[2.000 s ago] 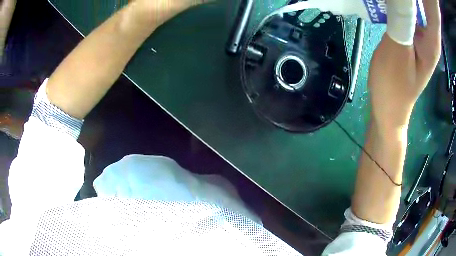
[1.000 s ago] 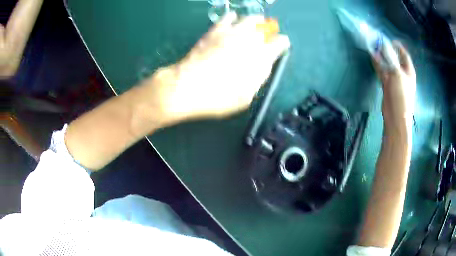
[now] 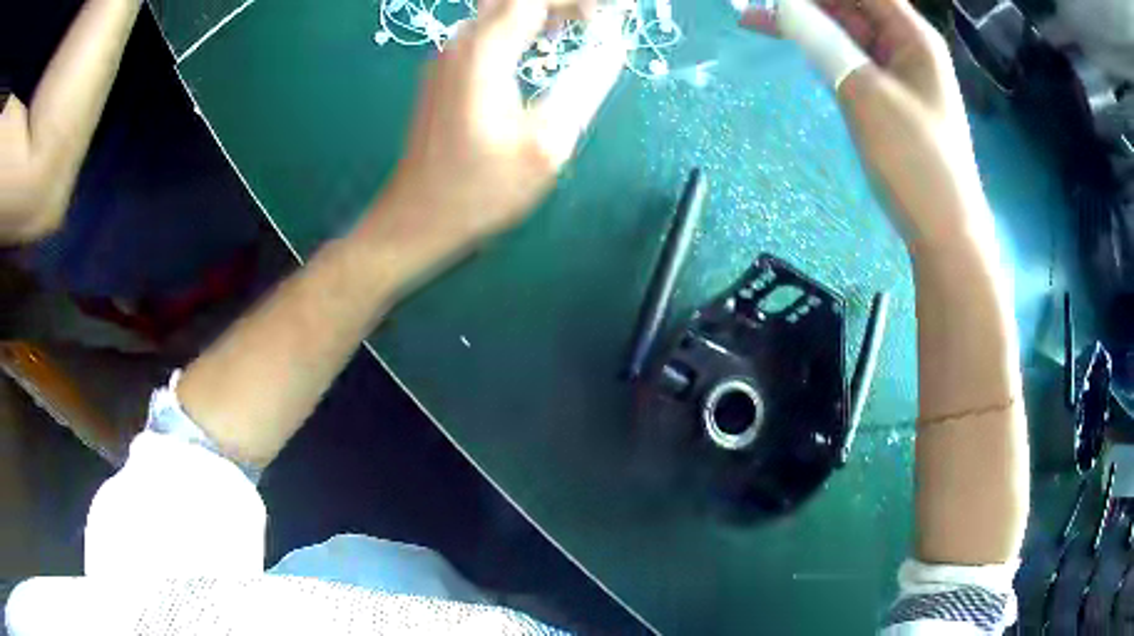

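A black housing [image 3: 796, 373] lies open side up on the green bench, with a silver ring [image 3: 734, 414] in its middle. Dark rods flank it, one on the left [image 3: 668, 273] and one on the right [image 3: 864, 379]. My left hand [image 3: 504, 131] is at the tangled white sealing rings [image 3: 653, 37] near the top edge. Its fingers are blurred and cut off, so a grip cannot be told. My right hand [image 3: 889, 93] is at the upper right with a white finger cot [image 3: 821, 44]. Its fingers are partly cut off by the top edge, and no bottle shows in it.
Another person's arm [image 3: 75, 112] is at the upper left. The bench's pale edge [image 3: 410, 408] runs diagonally below my left arm. Several dark parts [image 3: 1092, 410] lie along the right side. A thin dark wire [image 3: 964, 414] crosses my right forearm.
The adhesive bottle seen in my right hand no longer shows. My right hand has moved up and left. My left hand has moved up and left, onto the sealing rings. The housing sits lower than two seconds ago.
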